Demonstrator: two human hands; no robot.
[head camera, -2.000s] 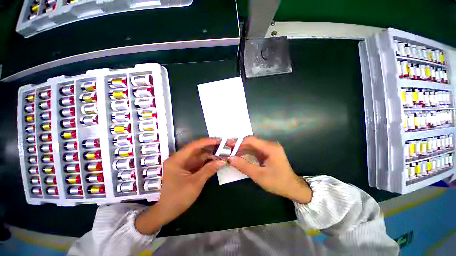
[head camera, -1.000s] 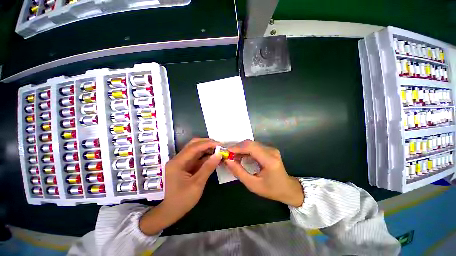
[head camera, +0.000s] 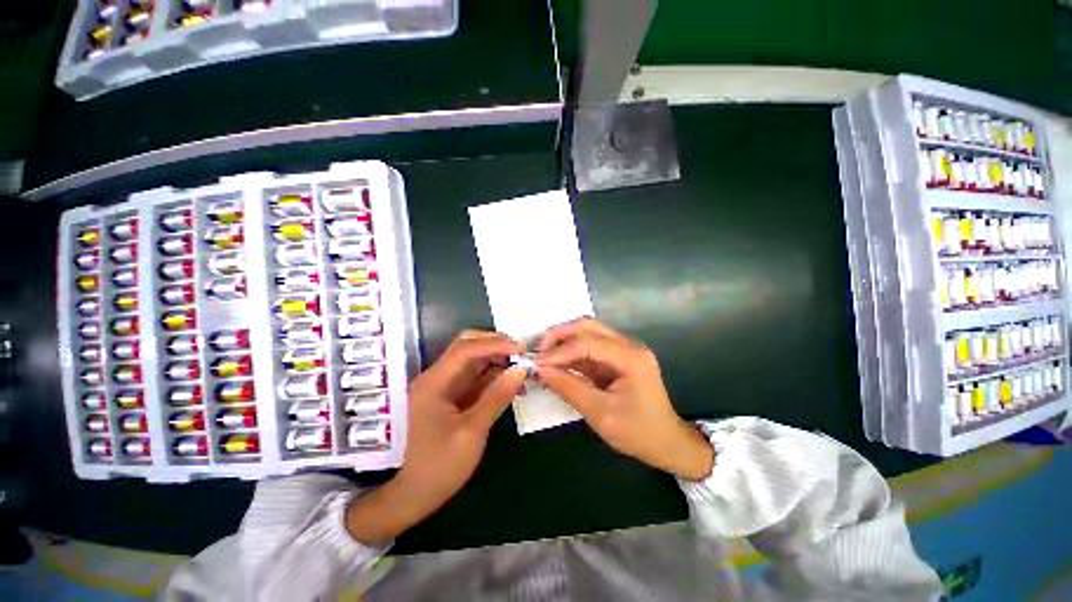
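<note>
A small cylindrical component (head camera: 526, 363) is between the fingertips of both hands, over the lower part of a white sheet (head camera: 529, 265). Little of it shows, mostly a white or silvery bit; the fingers hide the rest. My left hand (head camera: 456, 394) grips it from the left with thumb and fingers. My right hand (head camera: 617, 386) closes on it from the right. The left tray (head camera: 253, 323) holds columns of red-ended pieces with silver, white or yellow bands. One pocket in its fourth column is empty.
A right tray stack (head camera: 888, 271) holds rows of white and yellow-banded pieces on top. An upper tray (head camera: 270, 45) lies on the raised surface beyond the bench edge. A grey metal post with a square base plate (head camera: 627, 144) stands beyond the sheet.
The two white strips seen standing up at the fingers earlier no longer show. The component's yellow and red parts, visible one second ago, are now covered. The view has shifted slightly.
</note>
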